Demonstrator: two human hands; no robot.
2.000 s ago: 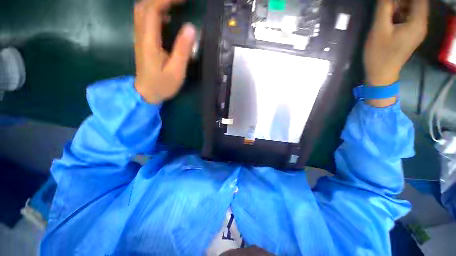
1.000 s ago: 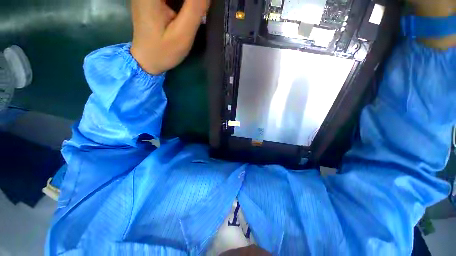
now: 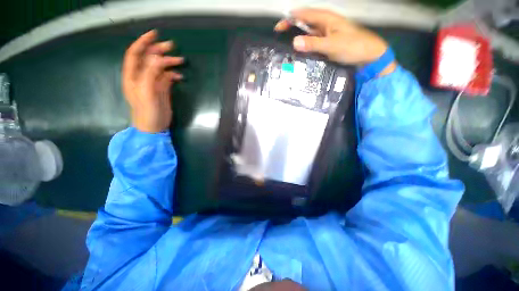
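The black open device housing (image 3: 226, 142) lies on the green mat in front of me, with a silver plate (image 3: 287, 136) inside it and a circuit board (image 3: 304, 79) with a small green spot at its far end. My left hand (image 3: 152, 79) is off to the left of the housing, fingers apart, holding nothing. My right hand (image 3: 338, 42) is over the far right end of the housing, with a slim shiny tool (image 3: 298, 24) between thumb and fingers. The picture is blurred.
A red tray (image 3: 488, 62) with white contents is at the upper right. A white cable (image 3: 452, 125) loops below it, beside a clear plastic bag (image 3: 503, 170). A round white fan (image 3: 25, 170) stands at the left. A white edge (image 3: 171, 12) runs along the far side.
The view has shifted, so the whole device and the far edge show. My left hand has moved away from the housing and opened. My right hand has come back into view over the board end.
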